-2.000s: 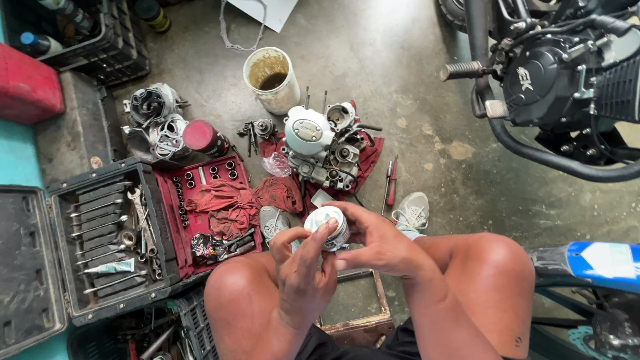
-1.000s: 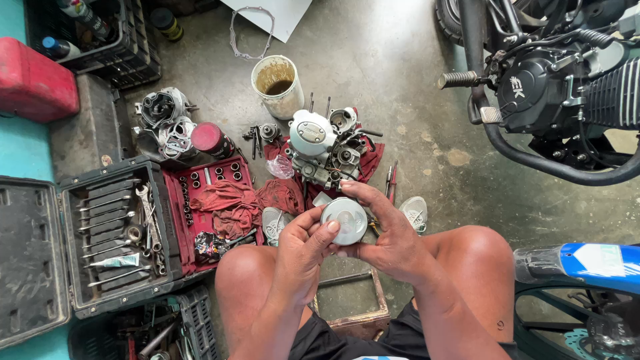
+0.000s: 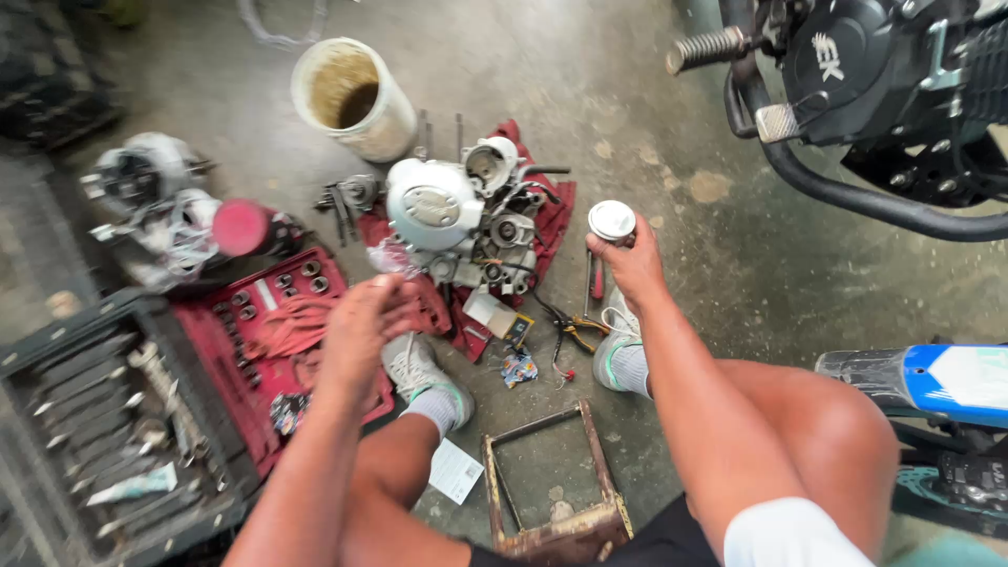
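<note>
A small round white container [image 3: 611, 220] is gripped in my right hand [image 3: 630, 256], to the right of the engine. My left hand [image 3: 370, 323], slightly blurred, holds nothing and reaches over the red tool case near a red cloth. Between and beyond my hands, a partly dismantled motorcycle engine [image 3: 433, 206] with a silver cover rests on red cloth [image 3: 557, 224]. Just in front of the engine lie a small opened box [image 3: 498, 316], a crumpled printed packet [image 3: 520, 368] and yellow-and-black handled pliers [image 3: 581, 332]. A red-handled screwdriver [image 3: 598, 279] is partly behind my right hand.
A white bucket [image 3: 386, 126] with dark liquid stands beyond the engine. At the left are a red socket case [image 3: 331, 264], a toolbox of wrenches [image 3: 20, 358] and more engine parts [image 3: 138, 177]. A motorcycle [image 3: 854, 71] stands at right; a rusty metal frame [image 3: 492, 480] lies between my legs.
Both hands were together on the round container; now they are apart. My right hand has carried it to the right, while my left hand has let go and moved left.
</note>
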